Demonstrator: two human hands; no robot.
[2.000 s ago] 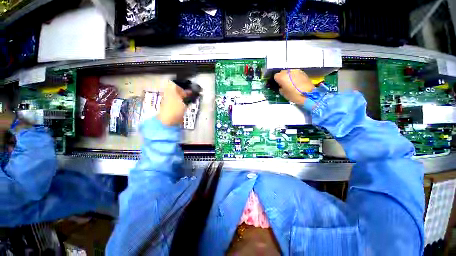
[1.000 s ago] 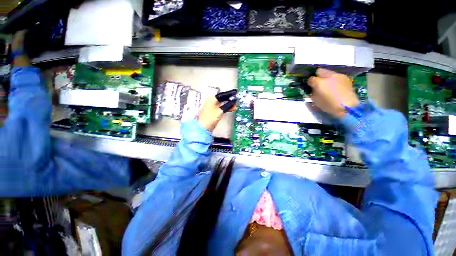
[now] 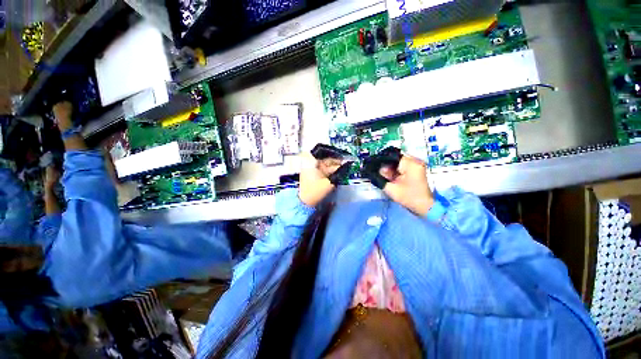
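Observation:
A large green circuit board (image 3: 337,63) lies on the conveyor before me, with a long white bar (image 3: 450,83) across its middle and a bulky silver-white block (image 3: 443,19) with a yellow strip at its far edge. My left hand (image 3: 325,174) and my right hand (image 3: 400,179) are close together over the board's near left corner. Both have black finger cots, with fingertips bent together. Whether a small part is between the fingertips cannot be made out.
Small labelled bags (image 3: 263,137) lie between the boards. A second green board (image 3: 204,112) is at left, and another (image 3: 629,77) at right. A metal rail (image 3: 506,181) runs along the near side. Another person's blue sleeve (image 3: 91,210) is at left. A box of white tubular parts (image 3: 618,266) is low right.
My right hand has come down from the block at the far edge to the near edge. My left hand has moved right and nearer to me. The view has tilted.

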